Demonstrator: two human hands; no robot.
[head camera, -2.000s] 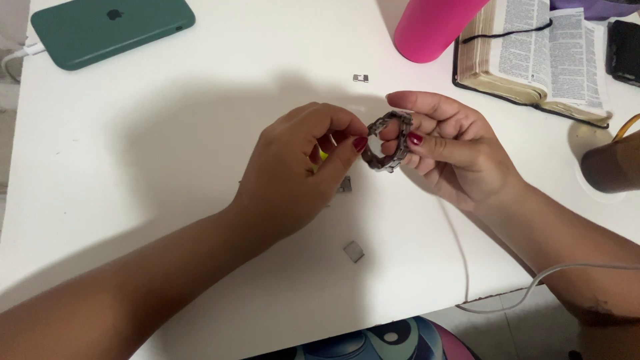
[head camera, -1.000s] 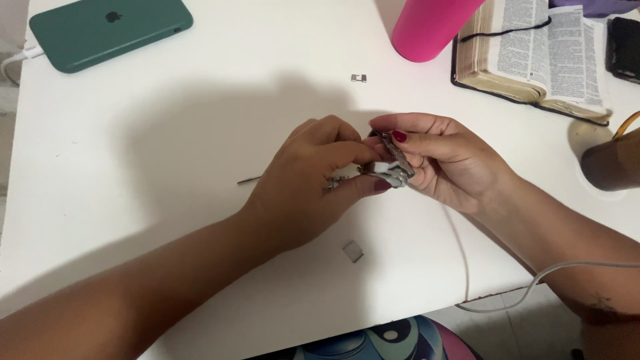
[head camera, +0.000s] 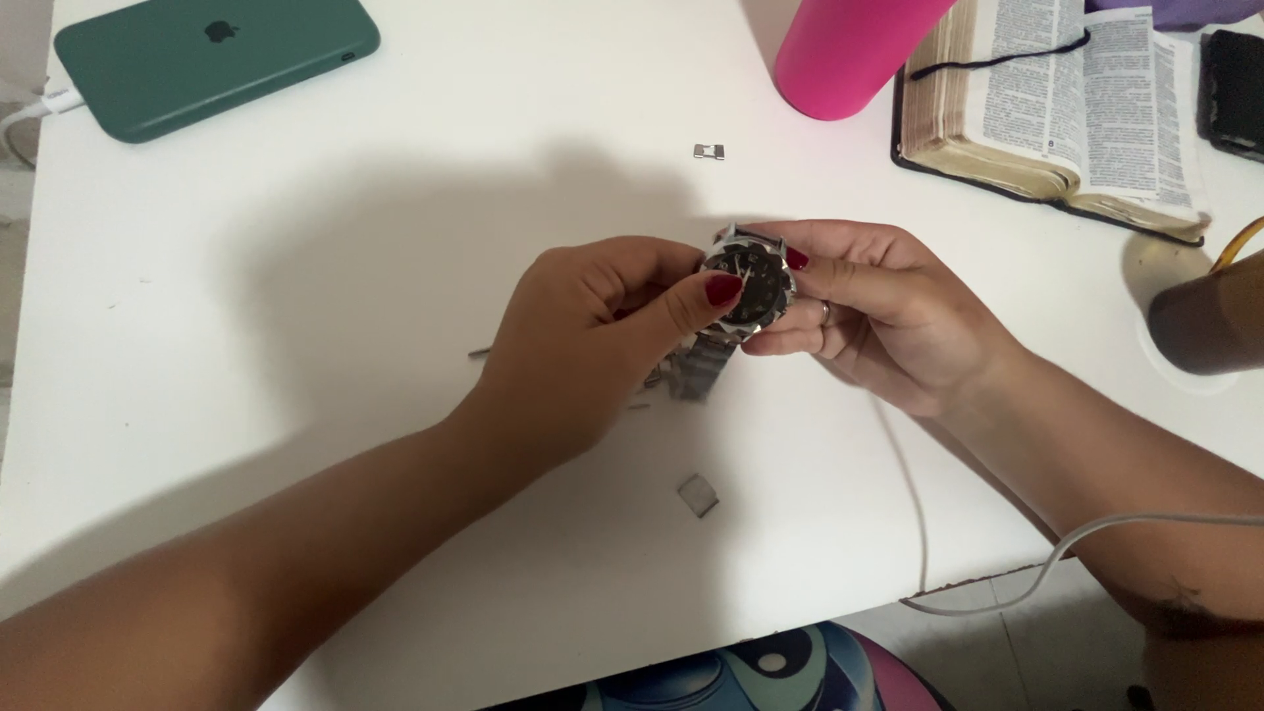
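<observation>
Both hands hold a wristwatch (head camera: 758, 288) with a black dial and a silver case, face up above the white table. The thumb of my left hand (head camera: 592, 336) lies over the dial's left side, its fingers behind the case. My right hand (head camera: 869, 296) pinches the case's right edge between thumb and fingers. The metal band (head camera: 707, 365) hangs below the case, blurred. A small metal link (head camera: 709, 151) lies beyond the hands, and a square metal piece (head camera: 698, 496) lies nearer the front edge. A thin metal rod (head camera: 480, 353) shows left of my left hand, partly hidden.
A green phone-shaped device (head camera: 217, 64) with a white cable is at the back left. At the back right are a pink tumbler (head camera: 849, 49), an open book (head camera: 1027, 118) and a black device (head camera: 1234, 94). A brown mug (head camera: 1210, 316) stands right. A cable (head camera: 1066, 541) crosses near my right forearm.
Two seconds ago the looped metal band was between my hands and the dial was not visible. Now the watch is turned with its dial up and the band hanging.
</observation>
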